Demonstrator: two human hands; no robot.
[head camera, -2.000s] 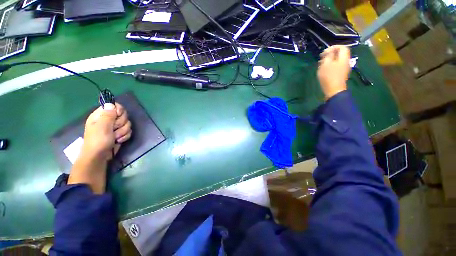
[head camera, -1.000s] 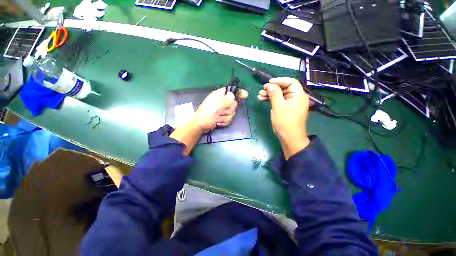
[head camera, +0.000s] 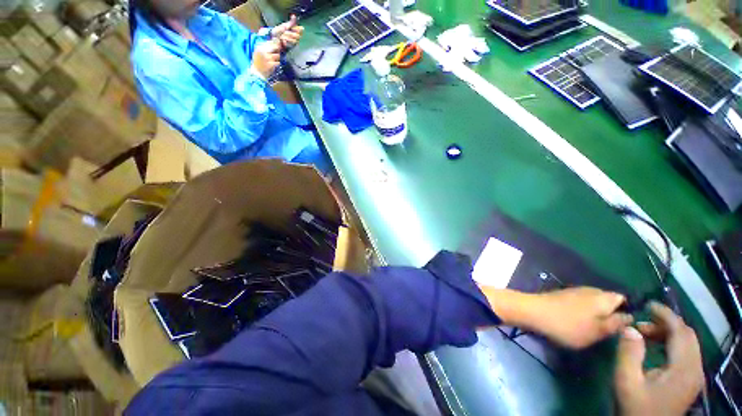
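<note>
A solar panel (head camera: 529, 248) lies back side up on the green bench, with a white rating label (head camera: 497, 262) on it. My left hand (head camera: 582, 315) is closed around the bundled black cable (head camera: 639, 304) above the panel's right part. My right hand (head camera: 661, 361) is beside it at the lower right, fingers curled toward the bundle and blurred. Whether it grips a cable tie or the cable cannot be made out. Both hands cover part of the panel.
A large open carton (head camera: 236, 195) with panels stands left of the bench. A person in light blue (head camera: 203, 81) works beyond it. A bottle (head camera: 390, 110), blue cloth (head camera: 347, 99), orange-handled scissors (head camera: 405, 54) and black cap (head camera: 453, 151) lie ahead. Panels (head camera: 696, 77) are piled at right.
The view has swung left, bringing the carton and the other person into sight. My right hand has come from the far right to beside my left hand, which still holds the cable bundle.
</note>
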